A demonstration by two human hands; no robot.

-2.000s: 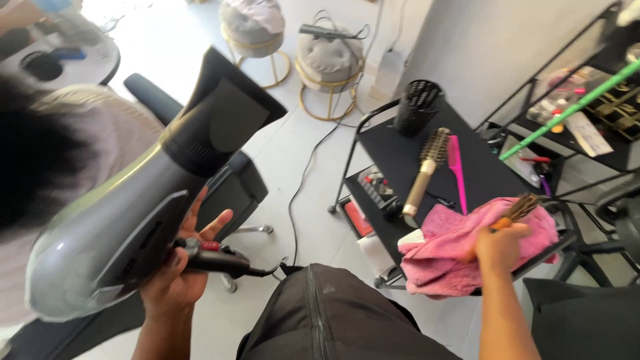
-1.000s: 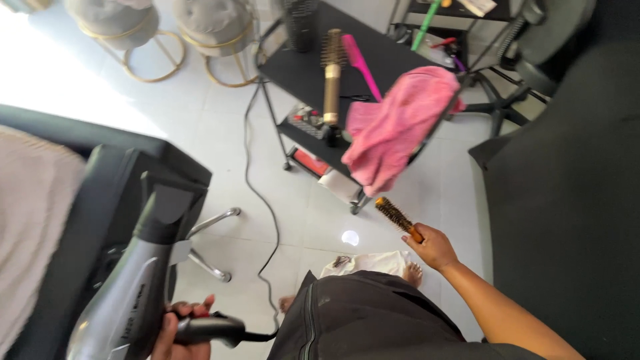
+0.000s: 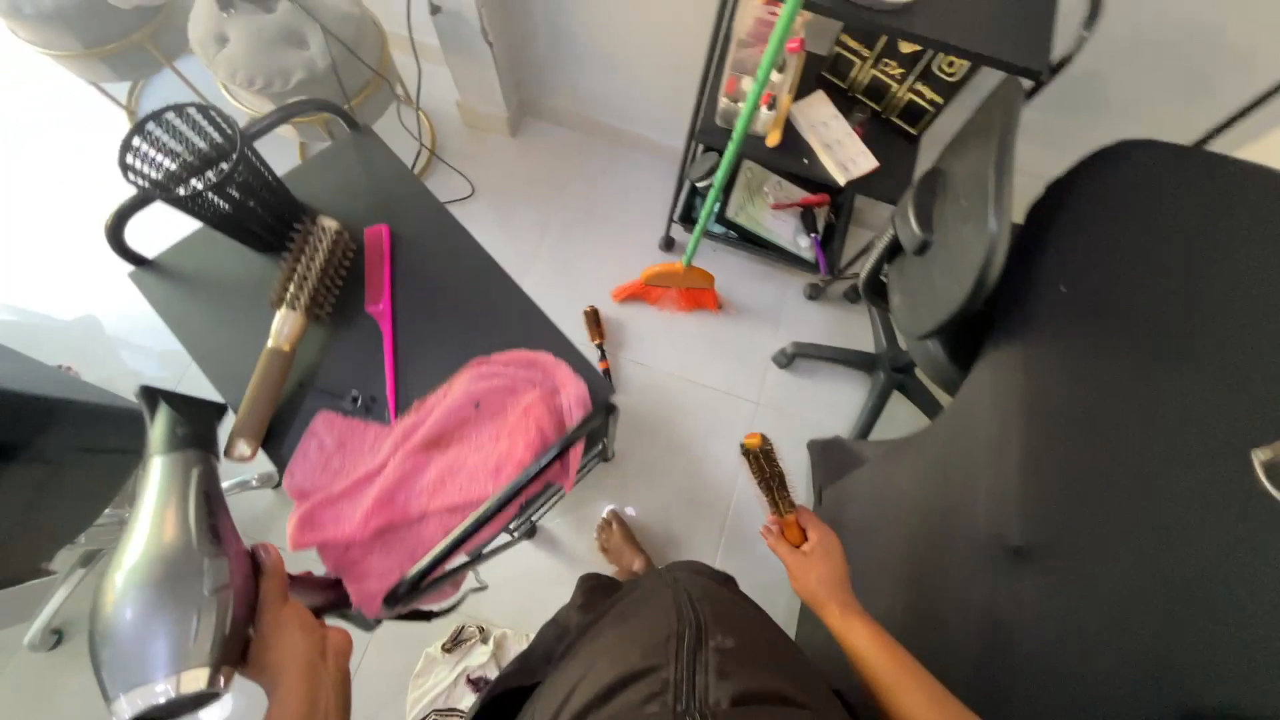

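Observation:
My left hand [image 3: 290, 640] grips a silver hair dryer [image 3: 170, 570] by its handle, the black nozzle pointing up beside the trolley. In my right hand [image 3: 815, 565] is a round hairbrush [image 3: 768, 475] with an orange handle and tip, held over the floor. A pink towel [image 3: 440, 450] drapes over the near end of the black trolley [image 3: 430, 270]. On that trolley lie a large gold-handled round brush [image 3: 290, 320], a pink tail comb [image 3: 380, 290] and a black mesh holder [image 3: 210, 175] tipped toward the brush.
Another small round brush [image 3: 597, 335] lies on the floor past the trolley. A broom [image 3: 670, 285] with a green handle leans by a second shelf trolley [image 3: 860, 180]. At right are a black office chair [image 3: 950, 220] and a black-covered surface [image 3: 1120, 450]. White cloth [image 3: 460, 670] lies near my feet.
The view has swung right. My right hand, which was over the pink towel with the orange-handled brush two seconds ago, is now away from it, still holding the brush. The dryer remains in my left hand.

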